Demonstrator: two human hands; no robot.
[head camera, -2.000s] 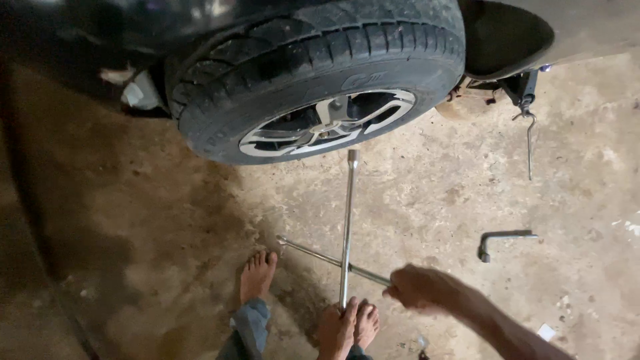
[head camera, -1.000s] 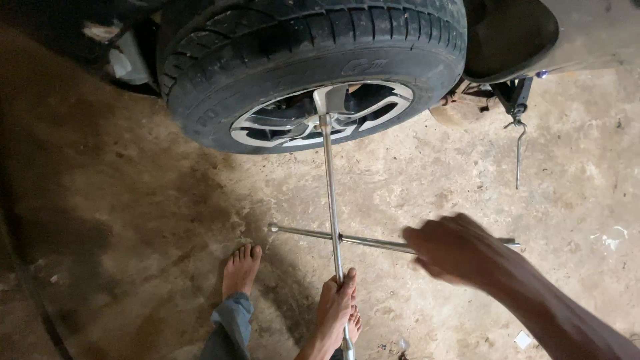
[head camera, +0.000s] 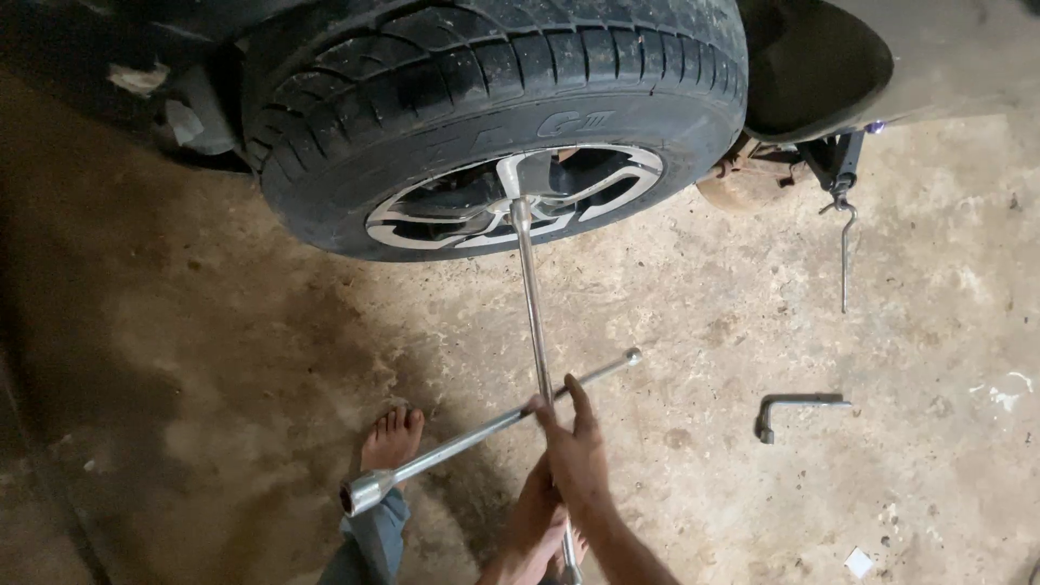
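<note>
A chrome four-way lug wrench (head camera: 532, 305) reaches from my hands to the hub area of an alloy wheel rim (head camera: 520, 199), its far socket against the rim's middle. Around the rim is a black car tire (head camera: 504, 89). My left hand (head camera: 536, 504) is wrapped around the near arm of the wrench, partly hidden by the other hand. My right hand (head camera: 575, 447) lies over it at the wrench's crossing, fingers spread along the bars; whether it grips is unclear. The cross bar slants, with a large socket at lower left.
An L-shaped lug wrench (head camera: 804, 401) lies on the concrete floor (head camera: 691, 325) at the right. A jack (head camera: 837, 166) with a hooked crank rod (head camera: 845, 260) stands under the car body, behind the tire. My bare foot (head camera: 392, 439) is below the wheel.
The wrench's far socket was short of the rim and then came to it. My right hand has moved left from the cross bar's right arm to the crossing, and the cross bar has turned.
</note>
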